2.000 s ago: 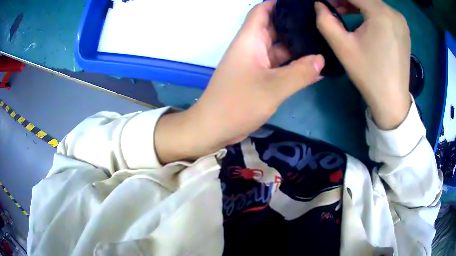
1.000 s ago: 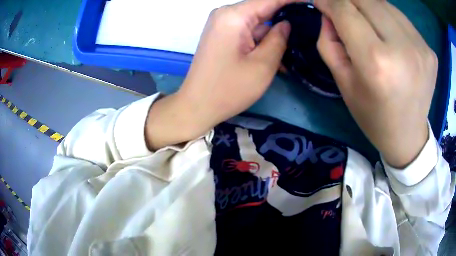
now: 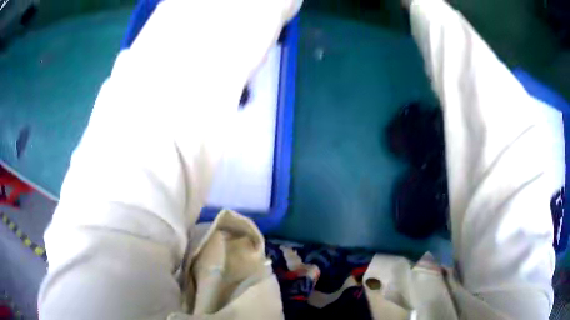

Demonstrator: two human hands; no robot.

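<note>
Several round black cases (image 3: 415,203) lie together on the green work surface, partly covered by my right sleeve, and they look blurred. The blue-rimmed left tray (image 3: 285,125) has a white bottom and lies mostly under my left sleeve. A small dark piece (image 3: 244,95) shows beside that sleeve over the tray. Both forearms reach away to the top edge of the picture. My left hand and my right hand are cut off by the top edge, so what they hold is hidden.
The blue-rimmed right tray (image 3: 540,90) is at the right edge, partly behind my right sleeve, with some dark pieces in it. The green work surface (image 3: 350,125) runs between the trays. Grey floor, striped tape (image 3: 22,234) and a red object (image 3: 12,187) are at the lower left.
Both hands have moved forward, out of the top of the picture. The dark round case they held is no longer seen in them. The cases at the right now show more.
</note>
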